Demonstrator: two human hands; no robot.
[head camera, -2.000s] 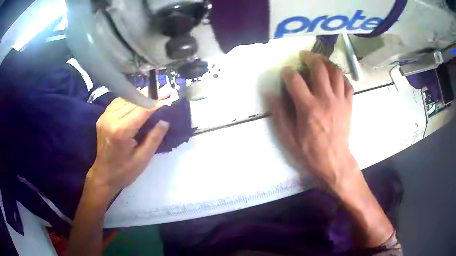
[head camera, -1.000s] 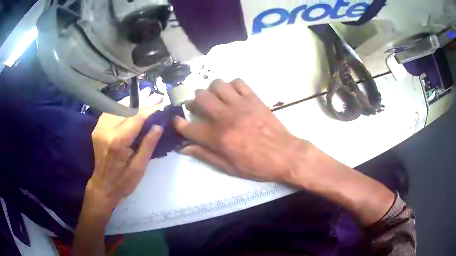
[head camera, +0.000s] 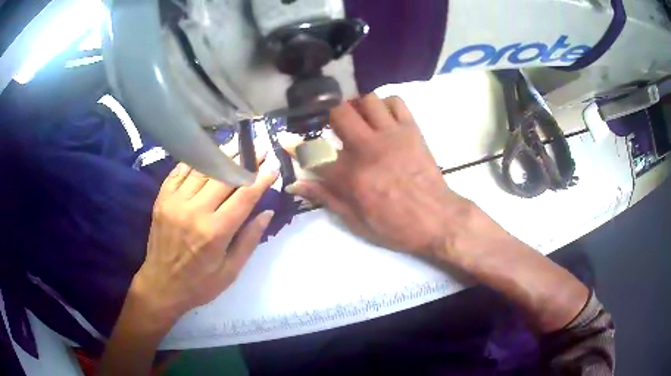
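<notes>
The dark navy-purple garment (head camera: 66, 169), with bright white strips, lies left of the needle area, and a small part shows by the fingertips. My left hand (head camera: 210, 228) holds the garment close to the presser foot, its index fingertip and thumb near the cloth's edge. My right hand (head camera: 393, 180) is right of the needle area. Its thumb tip is beside the cloth and its other fingers reach up behind a small cream block (head camera: 316, 153). What those fingers touch is hidden. The curved grey bar and the machine head partly cover the sewing point.
The white-grey machine head (head camera: 508, 33) with blue lettering spans the top. Dark scissors (head camera: 529, 139) lie under the machine arm, right of my right hand. A printed ruler (head camera: 331, 308) runs along the table's front edge. Purple cloth (head camera: 434, 330) hangs below the table.
My right hand has left the scissors and come left to the needle area; its fingers now reach higher, beside the machine head. My left hand stays on the garment. The camera view has shifted slightly.
</notes>
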